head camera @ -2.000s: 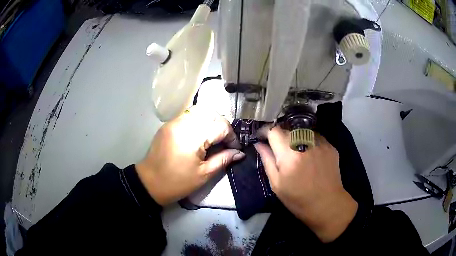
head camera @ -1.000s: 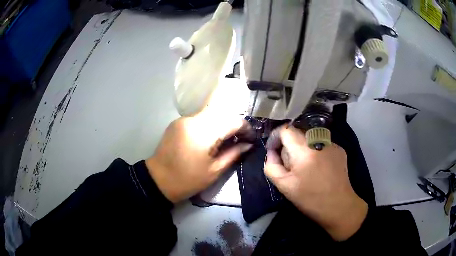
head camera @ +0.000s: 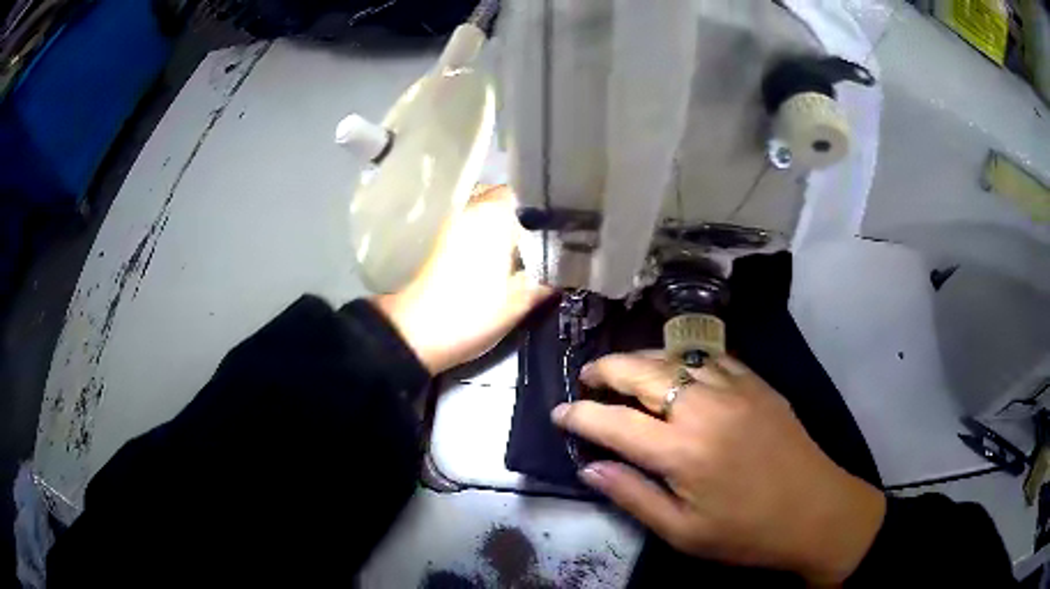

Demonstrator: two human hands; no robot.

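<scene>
A black garment piece (head camera: 535, 408) with pale stitch lines lies on the machine bed (head camera: 466, 431), its narrow band running up to the presser foot (head camera: 575, 319). My right hand (head camera: 714, 449) lies palm down on the cloth right of the band, fingers spread and fingertips near the stitch line; a ring shows on one finger. My left hand (head camera: 466, 299) is beside the machine head, left of and behind the foot, brightly lit and partly hidden by the lamp. Its fingertips are hidden, so its hold on the cloth cannot be told.
The white machine head (head camera: 645, 127) stands over the work, with the lamp (head camera: 420, 190) on its left and the tension dial (head camera: 694, 334) just above my right hand. Thread snips (head camera: 993, 443) lie at the far right. A blue bin (head camera: 86, 92) is at the upper left.
My left hand has moved from the front left of the foot to behind it, beside the head. My right hand has opened from a pinch and lies flat on the cloth, slightly lower.
</scene>
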